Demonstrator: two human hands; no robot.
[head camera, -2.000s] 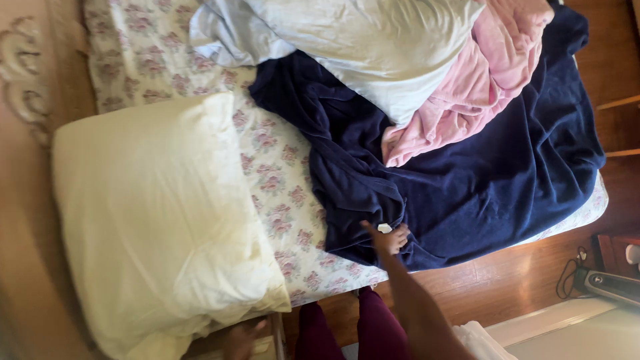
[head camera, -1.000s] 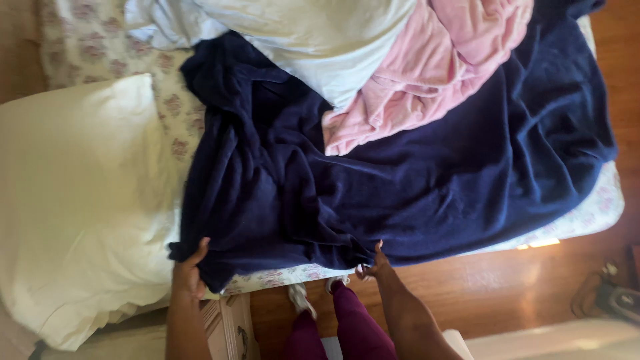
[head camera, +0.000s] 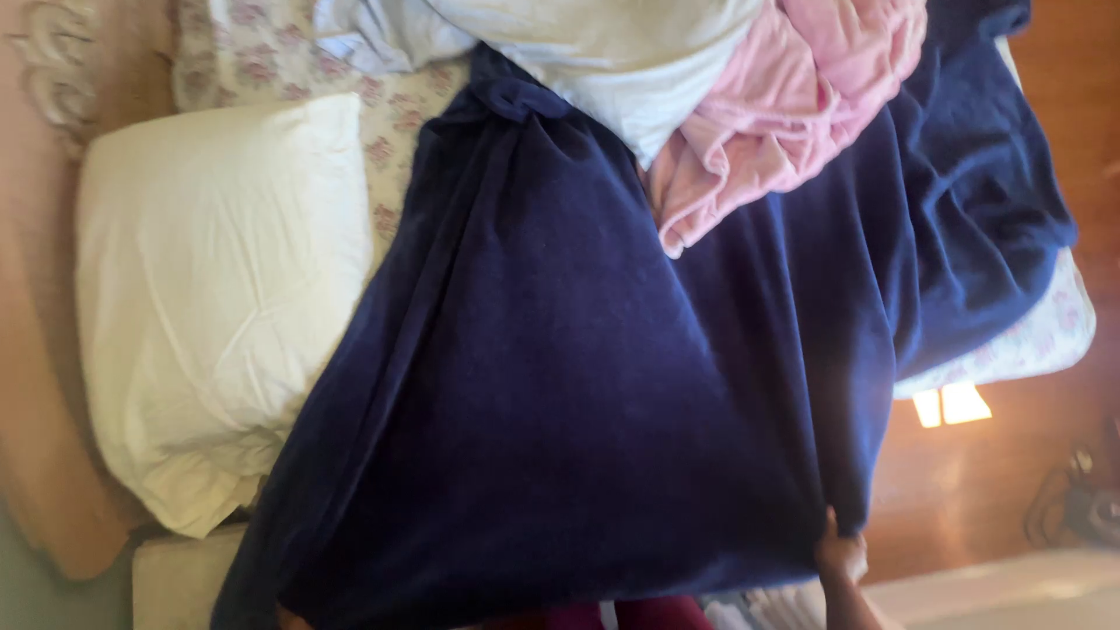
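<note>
A navy blue blanket (head camera: 560, 350) is stretched from the bed toward my body, its near edge pulled off the mattress. My right hand (head camera: 842, 551) grips that edge at the lower right. At the bottom left, my left hand (head camera: 293, 618) is mostly cut off by the frame and covered by the blanket; it is at the same edge, but its fingers are hidden. A pink blanket (head camera: 787, 105) and a pale white cloth (head camera: 604, 52) lie bunched on top of the navy one. Beneath them shows the floral sheet (head camera: 394, 122) on the mattress.
A cream pillow (head camera: 219, 289) lies at the left by the carved wooden headboard (head camera: 52, 219). A pale bedside cabinet (head camera: 179, 577) stands at lower left. Wooden floor (head camera: 971, 472) runs along the bed's right side, with a dark object and cord (head camera: 1089, 507) on it.
The navy blanket's near edge has been drawn off the bed toward me and spread wide. Two seconds ago only my right hand was on it. My hands are now farther apart.
</note>
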